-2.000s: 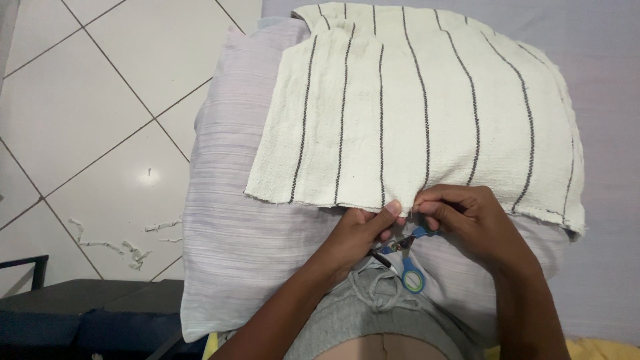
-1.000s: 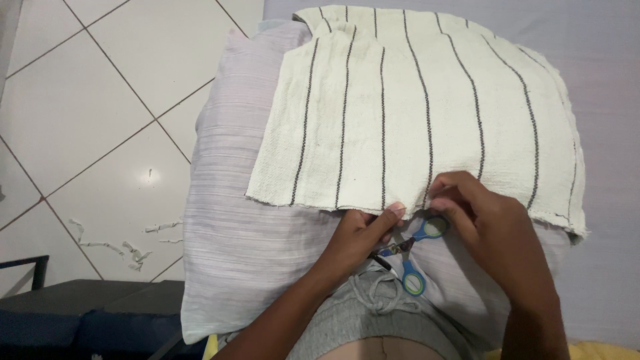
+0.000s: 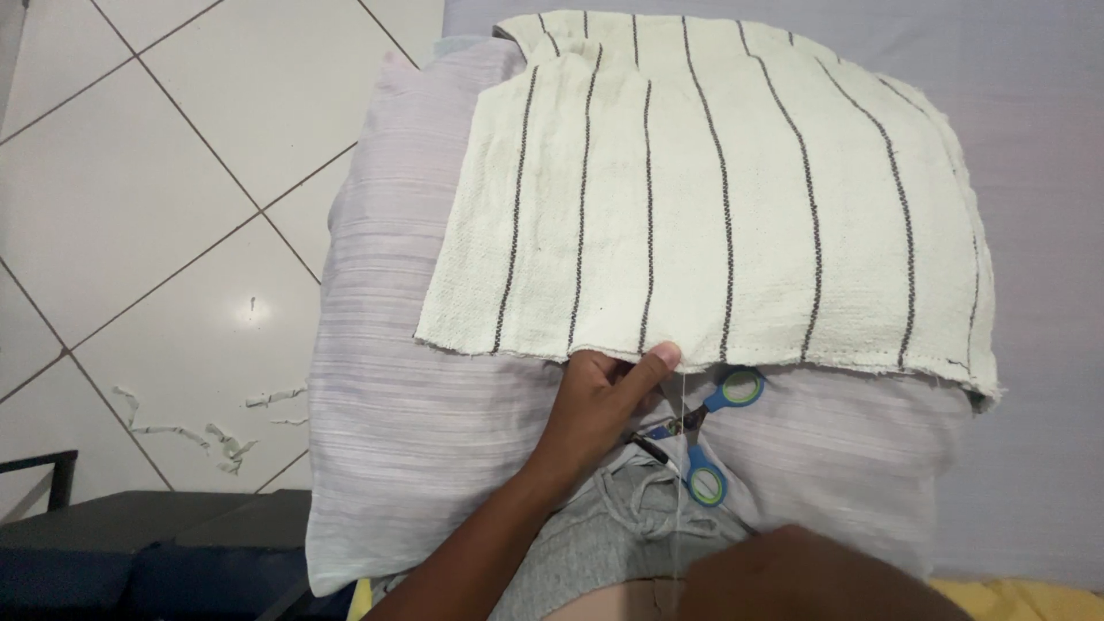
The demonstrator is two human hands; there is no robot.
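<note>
A white cloth with dark stripes (image 3: 768, 198) is spread over a pale striped pillow (image 3: 388, 431). My left hand (image 3: 608, 392) pinches the cloth's near edge, thumb on top and fingers underneath. From beside that thumb a thin white thread (image 3: 683, 405) runs straight down toward my right hand (image 3: 802, 573), which is blurred at the bottom edge; its fingers and whatever they hold are hidden. A row of small stitches shows along the cloth's near edge at the right. Scissors with blue and green handles (image 3: 720, 397) lie open on the pillow beside my lap, just below the cloth.
Light bedding (image 3: 1026, 302) extends to the right, with yellow fabric (image 3: 1018, 599) at its lower edge. On the tiled floor (image 3: 172, 216) at the left lie several fabric scraps (image 3: 228, 448). Dark furniture (image 3: 172, 526) stands at the lower left.
My right hand has left the cloth's edge and moved down toward my body, and the thread now shows stretched. My left hand still pinches the edge.
</note>
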